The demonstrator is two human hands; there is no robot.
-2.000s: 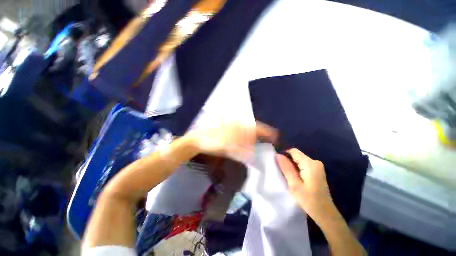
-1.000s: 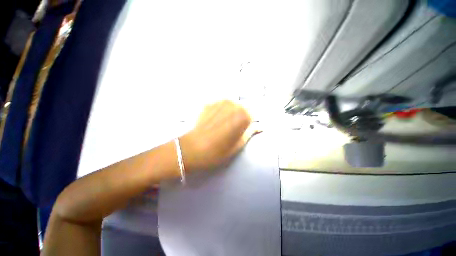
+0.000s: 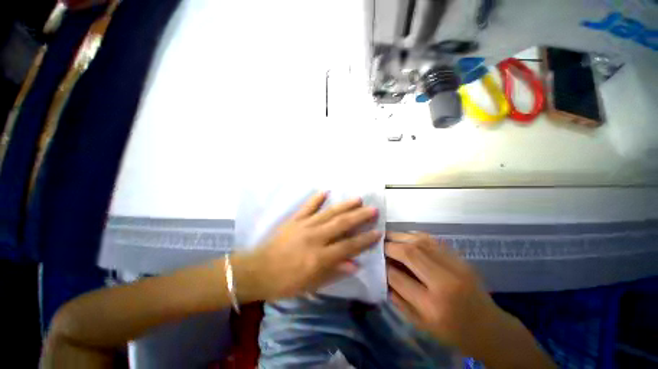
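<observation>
A pale fabric piece lies over the front edge of the white table, its upper part washed out against the table. My left hand lies flat on it with the fingers spread. My right hand is at the fabric's right edge, slightly blurred, with the fingertips touching that edge; whether they pinch it is unclear. No navy layer shows at the pale piece. The machine's needle area and its grey ribbed knob are above and right of the hands, apart from the fabric.
Yellow and red loop handles lie behind the knob, beside a dark phone-like rectangle. The machine head fills the upper right. Long navy pieces hang at the left. A printed ruler runs along the table's front edge.
The navy panel seen two seconds ago is no longer visible. The pale piece and my left hand have come down to the table's front edge. My right hand has come back into view.
</observation>
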